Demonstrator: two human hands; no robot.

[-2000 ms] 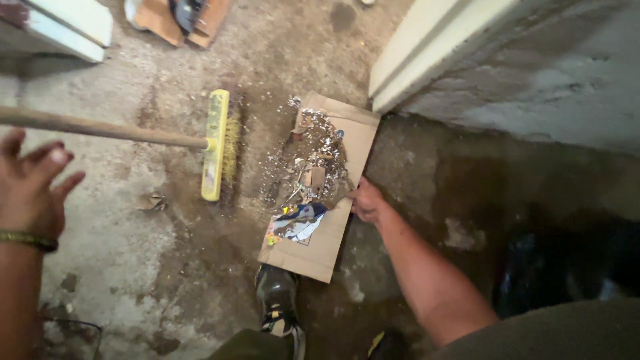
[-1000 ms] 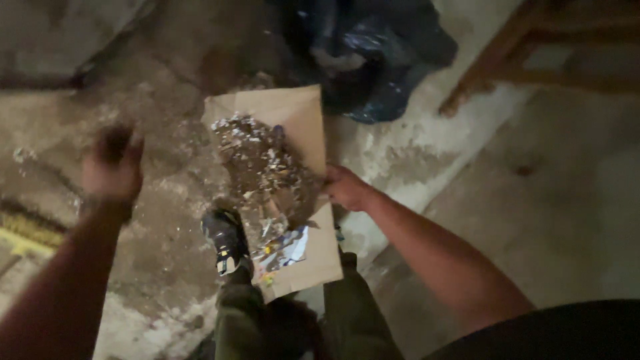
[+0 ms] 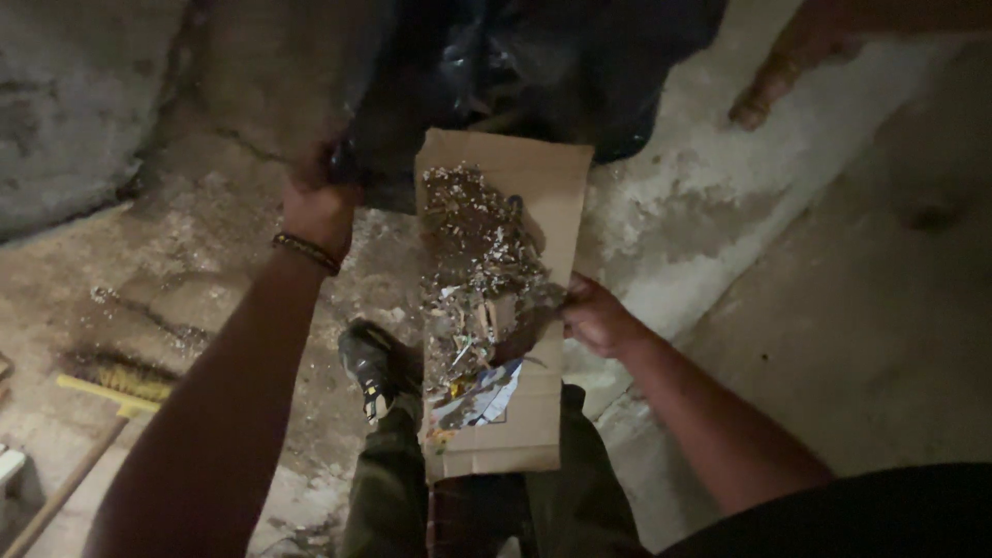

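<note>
A flat piece of cardboard (image 3: 559,232) lies across the middle of the view, heaped with swept debris (image 3: 480,256): dirt, white bits, scraps and a crumpled printed wrapper (image 3: 492,395). My right hand (image 3: 598,316) grips its right edge. The far end of the cardboard is at the opening of a black plastic bag (image 3: 542,70). My left hand (image 3: 319,213), with a braided bracelet at the wrist, is closed on the left edge of this bag; the fingers are dark and partly hidden.
A yellow push broom (image 3: 116,391) with a wooden handle lies at the lower left on the stained concrete floor (image 3: 310,403). My shoe (image 3: 368,360) is left of the cardboard. A wooden piece, blurred and dark, reaches in at the upper right (image 3: 798,62). A wall base runs at the upper left.
The view has swung from the broom and doorway to the black bag. My right hand has carried the loaded cardboard to the bag. My left hand, empty before, has taken hold of the bag's edge.
</note>
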